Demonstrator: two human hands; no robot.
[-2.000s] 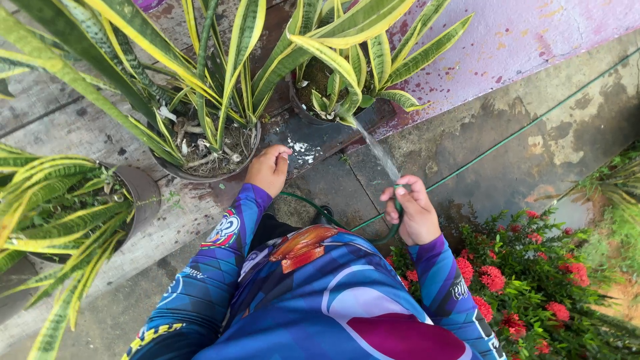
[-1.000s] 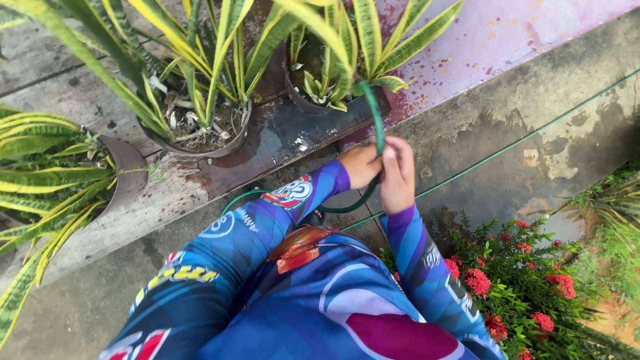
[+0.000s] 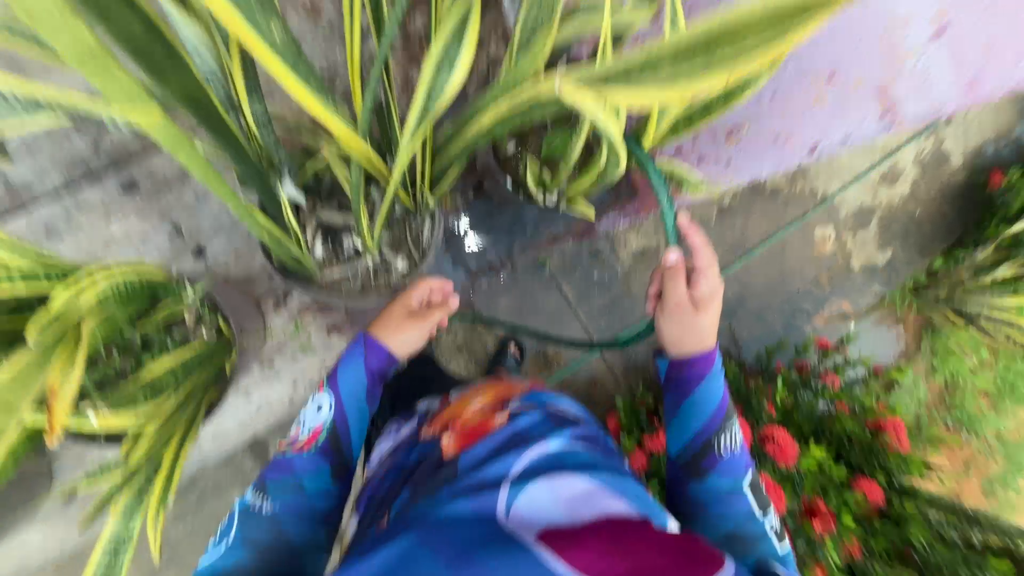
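My right hand [image 3: 686,292] grips a green garden hose [image 3: 658,188], whose upper part reaches into the leaves over the pot at the upper centre; its end is hidden there. From that hand the hose loops down and left. My left hand [image 3: 416,314] holds nothing, its fingers loosely curled, just below a potted snake plant [image 3: 364,232]. A second snake plant [image 3: 560,172] stands in the pot beyond the hose. The view is blurred.
Another potted snake plant [image 3: 120,352] stands at the left. A bush with red flowers [image 3: 780,446] grows at the lower right. A thin green line [image 3: 832,196] crosses the wet concrete floor [image 3: 552,288] beside a pink-purple wall [image 3: 864,96].
My left hand was close to my right hand at the hose one second ago; it has moved away to the left. Water streamed visibly near my right hand two seconds ago.
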